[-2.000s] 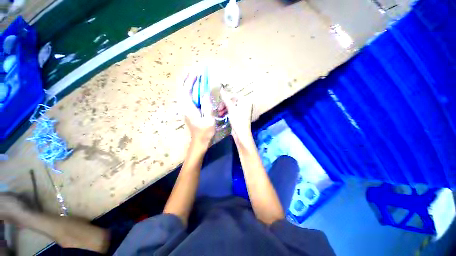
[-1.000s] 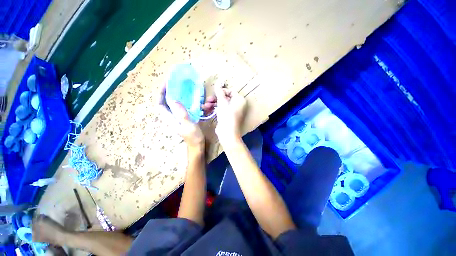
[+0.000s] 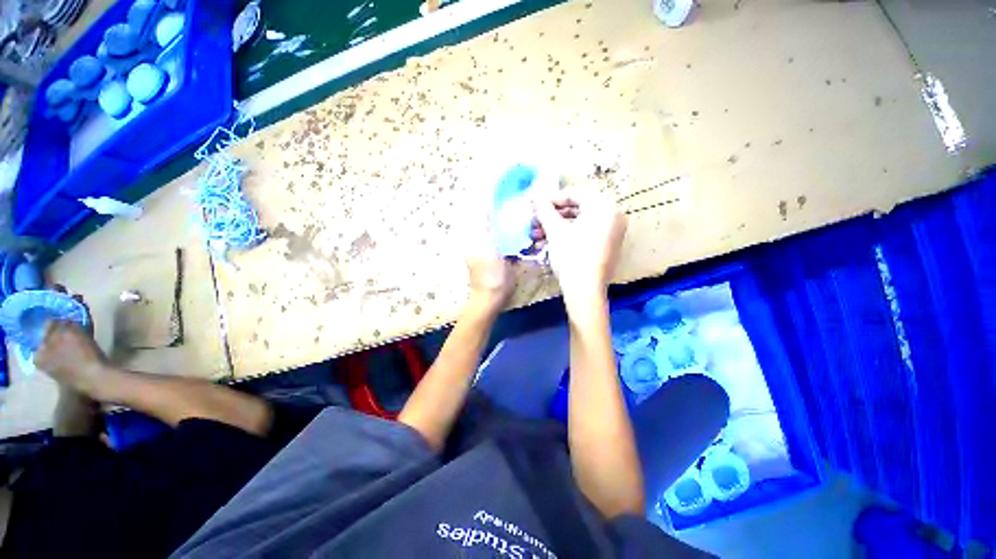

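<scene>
A pale blue hat-shaped piece (image 3: pixel 511 207) is held above the board in front of me, its edge washed out by glare. My left hand (image 3: pixel 494 268) holds it from the lower left side. My right hand (image 3: pixel 581 224) is at its right edge with the fingers bent together. A short bit of pale cord (image 3: pixel 532 258) shows below the piece between the hands. Whether the right fingers grip the cord or the piece is too bright to tell.
A cord bundle (image 3: pixel 227 207) and a white bottle (image 3: pixel 113 206) lie left. A blue bin (image 3: pixel 197 82) holds rounded blue pieces. A lined tray (image 3: pixel 803 480) with pieces is by my knee. Another white bottle (image 3: pixel 675 11) stands at the top. A neighbour's hand (image 3: pixel 71 355) holds a blue piece.
The piece has turned from facing me to a narrower, more edge-on view, still between both hands. The view has shifted, showing more of the neighbour, now with a blue piece in hand.
</scene>
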